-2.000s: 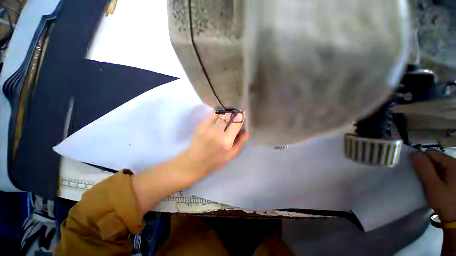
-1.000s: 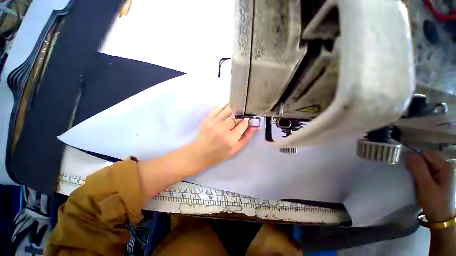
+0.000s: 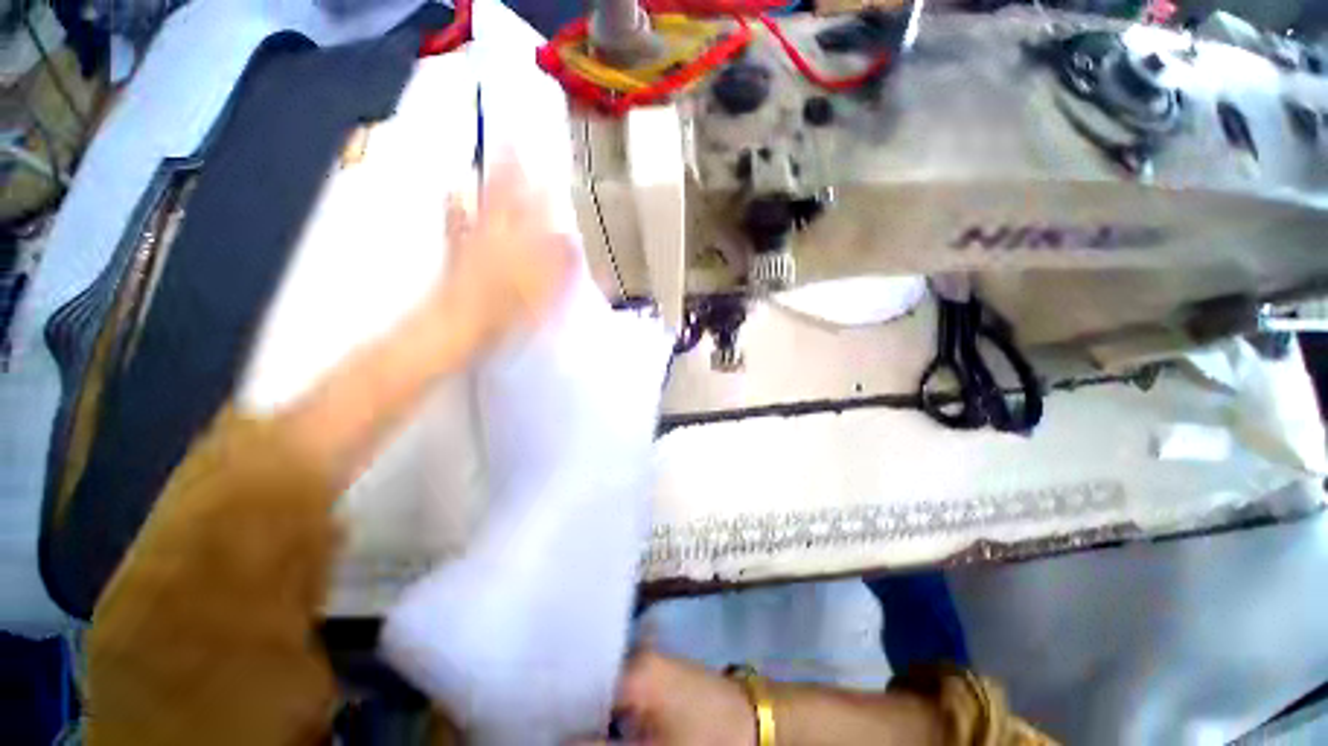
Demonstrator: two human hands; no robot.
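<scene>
A pale grey-white panel (image 3: 561, 481) lies left of the presser foot (image 3: 725, 332) and hangs down over the table's front edge. My left hand (image 3: 510, 262) is blurred and lies over the upper part of the panel, left of the machine head. Whether its fingers grip the cloth cannot be told. My right hand (image 3: 670, 703) is below the table's front edge at the bottom, closed on the lower end of the panel, its fingertips partly hidden. Black-handled scissors (image 3: 979, 372) lie under the machine arm.
The cream sewing machine (image 3: 888, 219) spans the back right, with red and yellow cords on top. Black panels (image 3: 219, 292) are draped at the left. A printed tape rule (image 3: 903, 517) runs along the wooden front edge. Loose pale material (image 3: 1238, 423) lies at the far right.
The panel has moved left from under the machine head and turned lengthwise. My left hand has moved up and left; my right hand has moved from the far right to bottom centre. The view has shifted, showing the scissors.
</scene>
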